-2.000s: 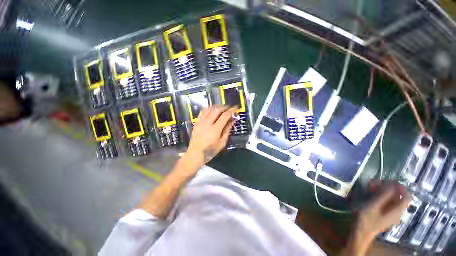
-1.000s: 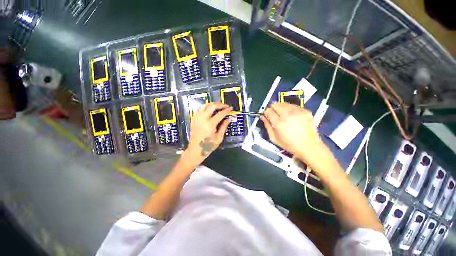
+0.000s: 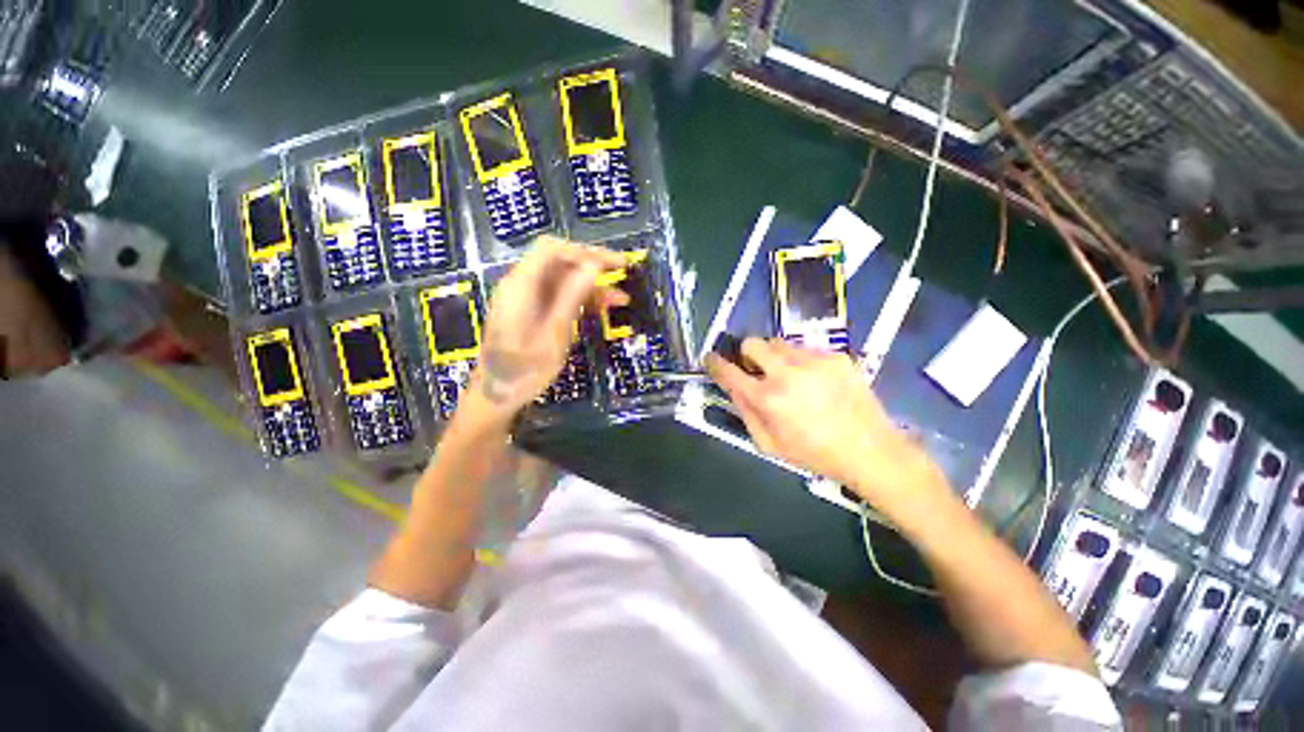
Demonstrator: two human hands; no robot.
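A clear blister tray (image 3: 672, 215) holds two rows of keypad phones, most with yellow screen frames. My left hand (image 3: 541, 322) is over the bottom row, its fingertips pinching a yellow screen frame (image 3: 618, 318) that looks partly off the right-end phone (image 3: 632, 358). The hand partly hides the neighbouring phone. My right hand (image 3: 808, 408) grips a thin tweezers-like tool (image 3: 687, 376), whose tip points at that phone's keys. Another phone with a yellow frame (image 3: 811, 290) lies on the blue fixture (image 3: 915, 379), its lower part hidden by my right hand.
A white card (image 3: 977, 355) lies on the fixture, with white and brown cables beside it. A grey tester (image 3: 1130, 143) stands behind. Trays of phones rear side up (image 3: 1148, 439) are at right. Another person's arm and a white bracket (image 3: 129, 258) are at far left.
My right hand came from the right-hand trays to the end phone, then moved slightly lower. My left hand has risen and turned, pulling the yellow frame from its place around the screen.
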